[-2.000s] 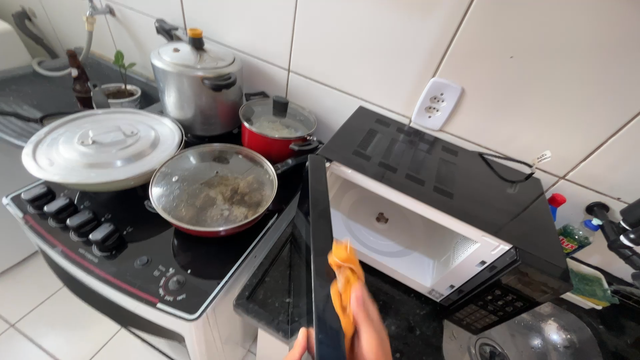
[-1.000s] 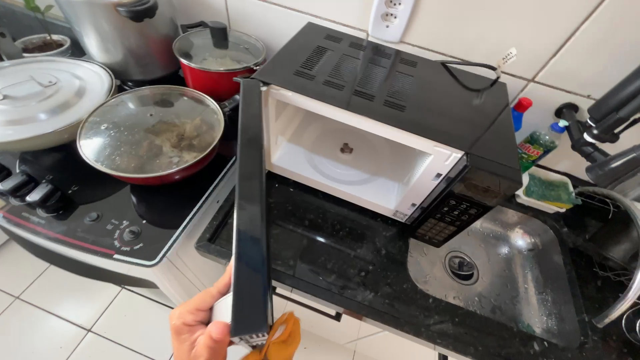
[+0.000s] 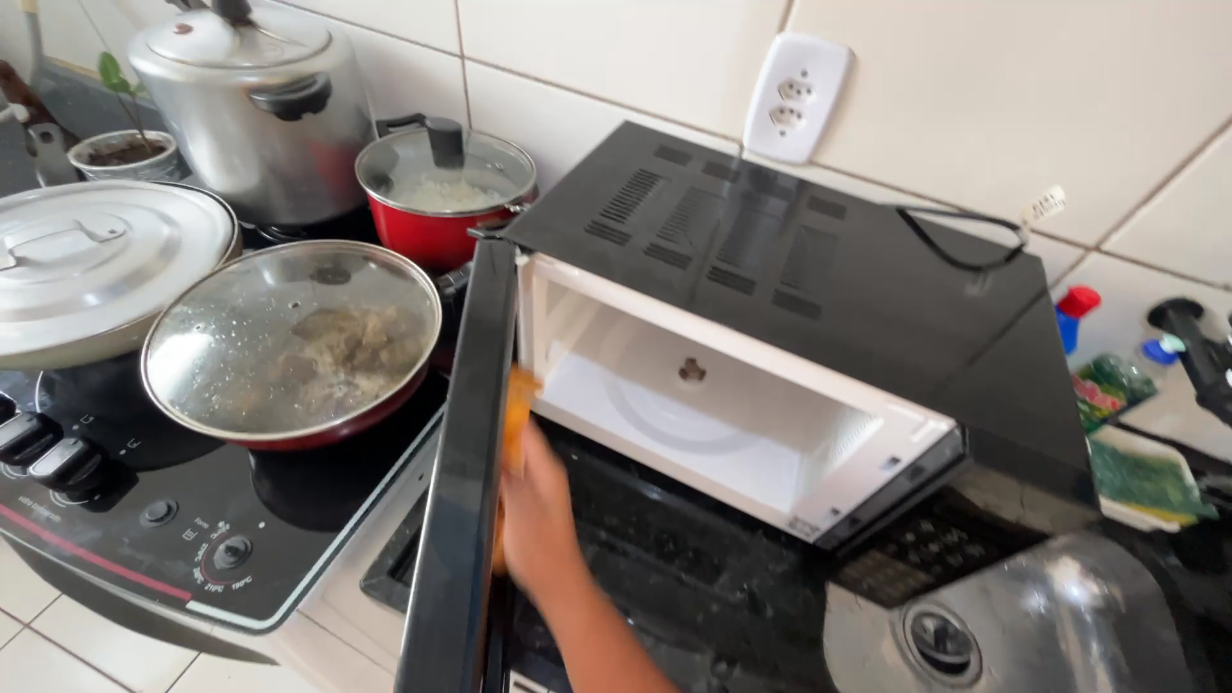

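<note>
My right hand (image 3: 539,510) presses an orange cloth (image 3: 520,419) against the inner side of the microwave door (image 3: 462,481), near its hinge end. The door stands swung out from the black microwave oven (image 3: 770,241). Inside, the white cavity (image 3: 664,395) shows a small drive hub on its floor, with no glass plate on it. My left hand is out of view.
At left, a stove (image 3: 318,539) bears a lidded frying pan (image 3: 289,346), a red pot (image 3: 423,231), a pressure cooker (image 3: 250,115) and a pan under a metal lid (image 3: 106,260). At right are a steel sink (image 3: 1049,616) and a sponge in a tray (image 3: 1145,481). An outlet (image 3: 799,96) is on the tiled wall.
A second ago a hand held the door's outer end, with the cloth by its lower edge; now the cloth is up on the inner side near the hinge. The left hand is no longer seen.
</note>
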